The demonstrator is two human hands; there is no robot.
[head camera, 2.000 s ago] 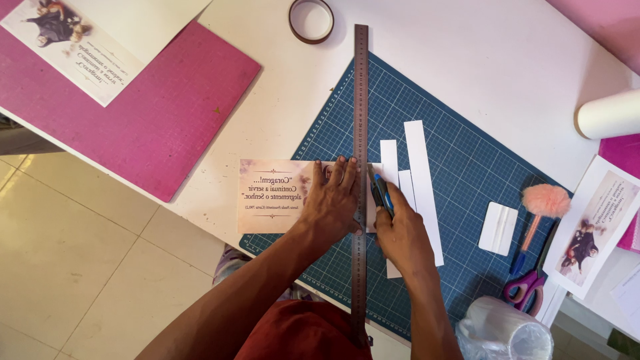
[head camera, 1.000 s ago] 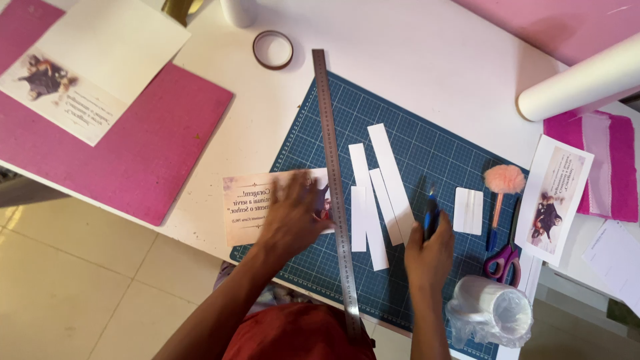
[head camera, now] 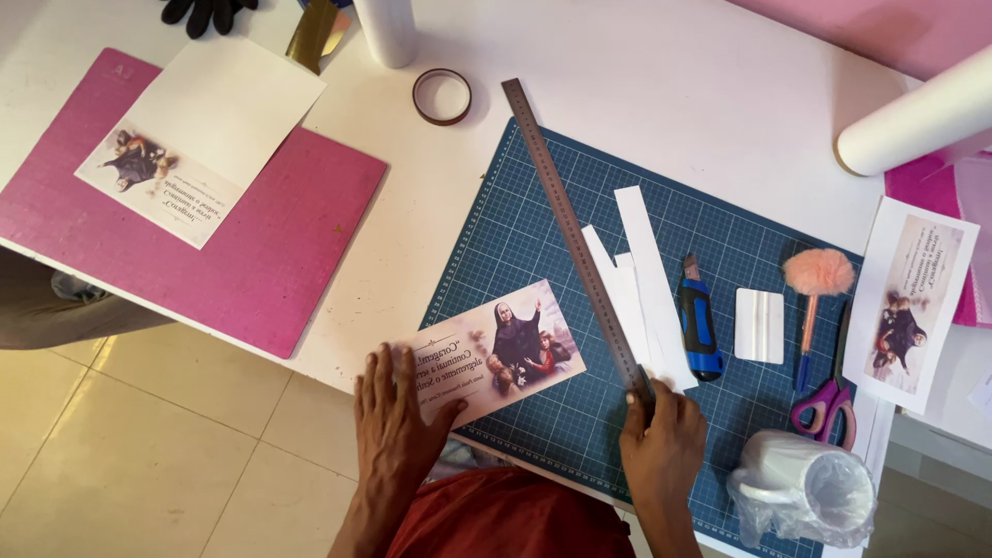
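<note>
My left hand [head camera: 399,418] rests with spread fingers on the left end of a printed card [head camera: 511,349] with mirrored writing and a picture of robed figures. Between thumb and fingers, my right hand [head camera: 663,434] grips the lower end of a steel ruler [head camera: 570,232], which slants over the blue cutting mat [head camera: 682,221]. White paper strips [head camera: 647,271] lie just right of the ruler, partly under it. A blue and black utility knife [head camera: 700,322] with its blade out lies on the mat beside them, touched by neither hand.
Right of the knife are a white squeegee card [head camera: 759,325], a pompom pen [head camera: 818,275], purple scissors [head camera: 828,411] and a plastic-wrapped mug [head camera: 806,488]. A tape roll [head camera: 442,97] lies behind the mat. At left, a printed sheet [head camera: 205,132] overlaps a pink board [head camera: 310,225]. Another print [head camera: 907,302] is at right.
The knife, held in my right hand before, now lies on the mat, and that hand has taken the ruler's lower end. The printed card, formerly partly under the ruler, is now apart from it and tilted.
</note>
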